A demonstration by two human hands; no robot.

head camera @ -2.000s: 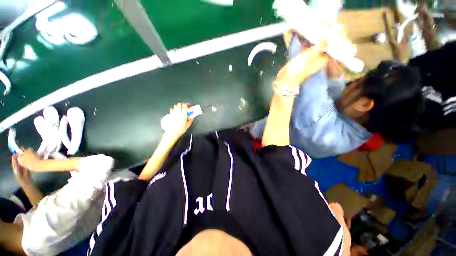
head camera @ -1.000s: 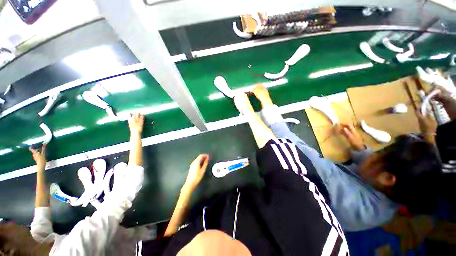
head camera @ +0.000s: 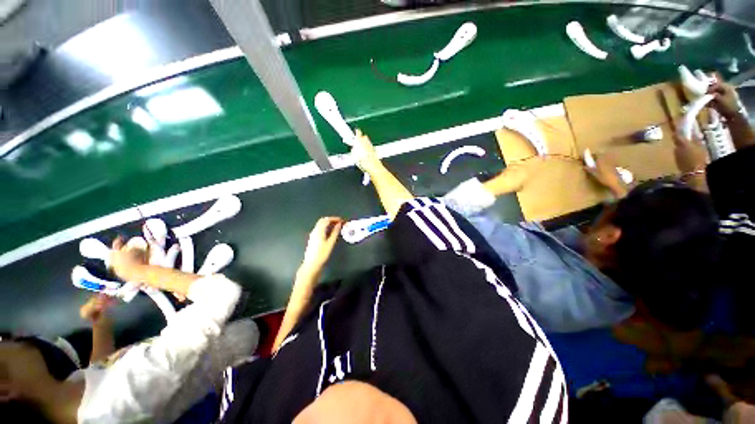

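My right hand (head camera: 362, 151) is at the conveyor's near rail and grips the lower end of a white spoon-shaped housing (head camera: 329, 111), whose rounded end points up over the green belt. A second white housing with a bright blue strip (head camera: 367, 228) lies on the dark bench before my chest, partly covered by my right sleeve. My left hand (head camera: 324, 235) is just left of its rounded end, fingers curled; whether they hold anything small is unclear.
A white curved piece (head camera: 462, 156) lies on the bench at right. Linked white pieces (head camera: 436, 65) lie on the belt (head camera: 513, 62). A grey upright (head camera: 277, 83) slants across it. The left neighbour's hand (head camera: 128, 263) is among white housings. Cardboard (head camera: 617, 124) lies before the right neighbour.
My right hand has drawn back from over the belt to its near rail with a white housing. The right neighbour's arm has pulled back from the belt. The left neighbour's hands have moved to their housings.
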